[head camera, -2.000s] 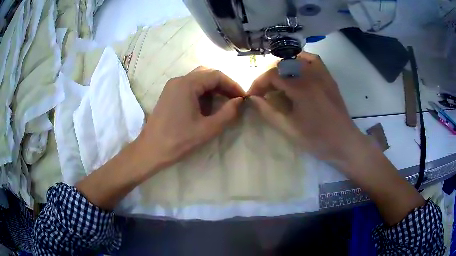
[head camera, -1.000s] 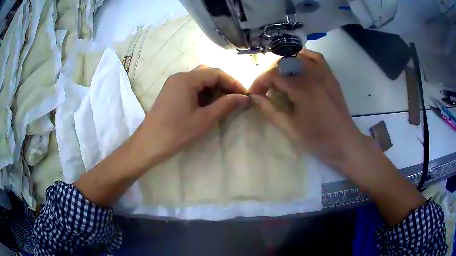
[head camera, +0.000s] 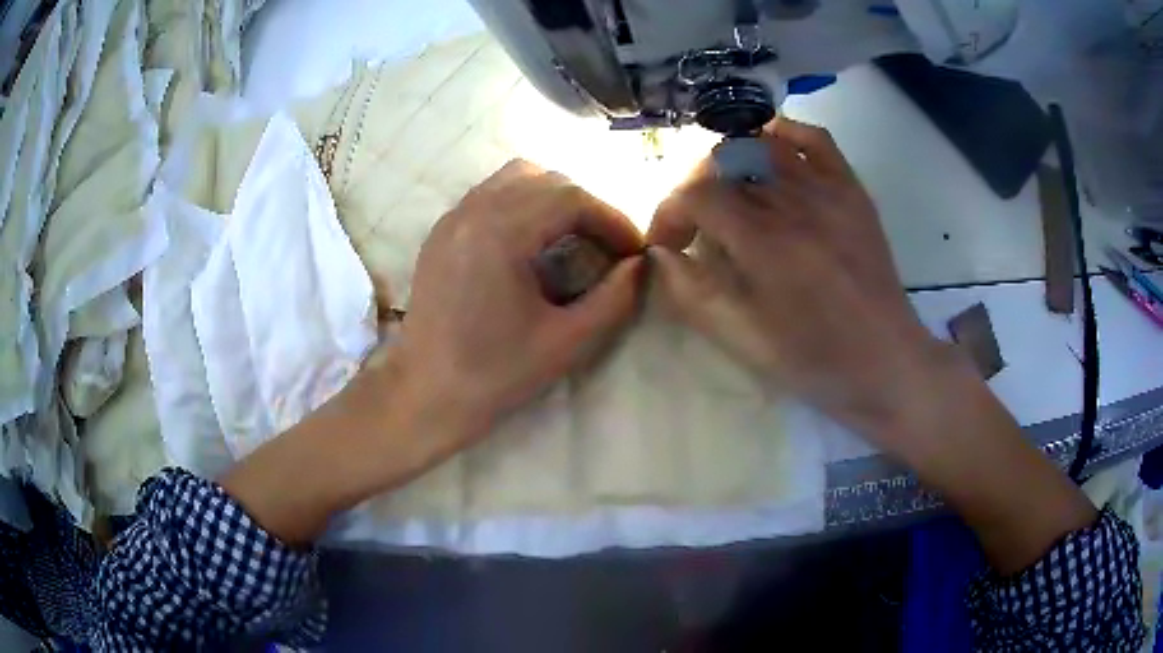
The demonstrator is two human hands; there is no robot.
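Observation:
A cream padded panel (head camera: 638, 434) with wide channels and a white backing edge lies on the table in front of me. A cream diamond-quilted panel (head camera: 427, 128) lies behind my left hand, with a thin brown strip along its edge. My left hand (head camera: 529, 274) and my right hand (head camera: 772, 242) pinch the fabric between thumbs and fingers, fingertips meeting just in front of the lit needle area (head camera: 653, 143). The exact edges pinched are hidden by the fingers. The white sewing machine head (head camera: 612, 51) stands above.
A stack of cream and white pieces (head camera: 77, 230) lies at left, with white flaps (head camera: 268, 293) beside my left forearm. At right are a dark flat pad (head camera: 976, 121), brown scraps (head camera: 978, 338), a black cord (head camera: 1090, 344) and a measuring tape (head camera: 880, 500) along the front edge.
Both hands have shifted slightly to the right with fingertips still together. My left hand has turned a little and its fingers have curled. The panel beneath has moved slightly.

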